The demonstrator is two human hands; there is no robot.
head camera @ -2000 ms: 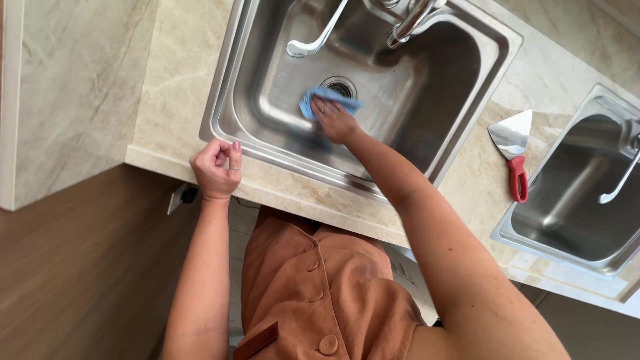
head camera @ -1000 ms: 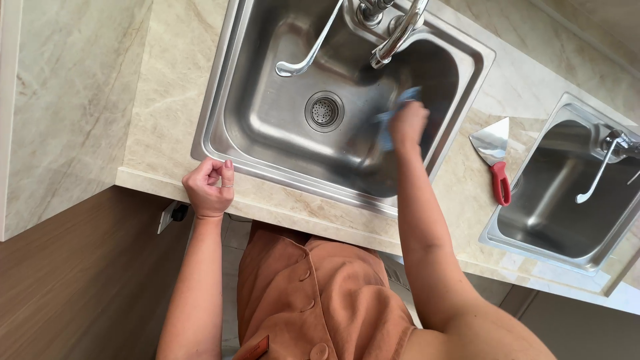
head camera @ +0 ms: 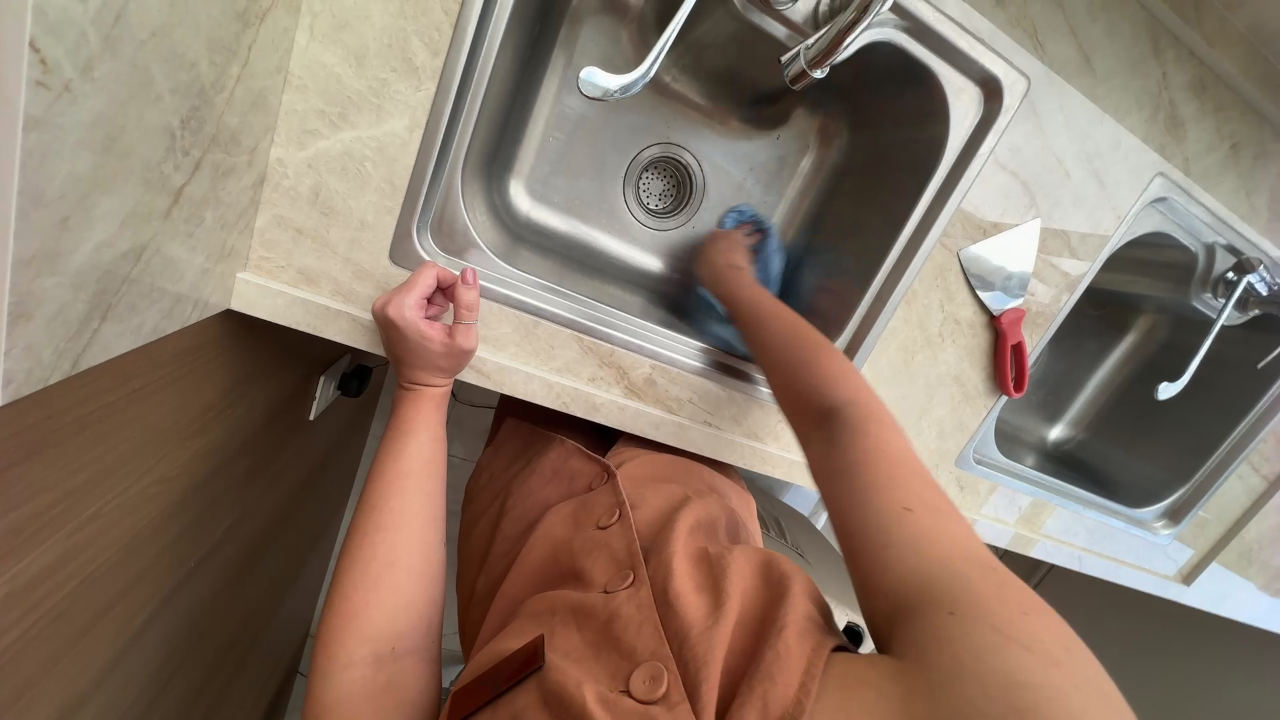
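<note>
A blue cloth [head camera: 768,255], partly blurred, is in my right hand [head camera: 725,262], low in the large stainless steel sink [head camera: 570,150], right of and below the round drain strainer [head camera: 663,187]. My left hand [head camera: 430,325] is closed with nothing visible in it, resting at the counter's front edge by the sink's near left corner. Above the basin are a chrome lever handle [head camera: 625,82] and a chrome faucet spout [head camera: 825,45].
A scraper with a triangular metal blade and red handle [head camera: 1010,350] lies on the marble-patterned counter [head camera: 915,330] between the large sink and a smaller steel sink [head camera: 1120,400]. A wall outlet with a black plug [head camera: 355,380] is below the counter at left.
My right hand, with the blue cloth, went from beside the drain to the basin's right side, then back left and nearer the front. My left hand has stayed at the counter edge.
</note>
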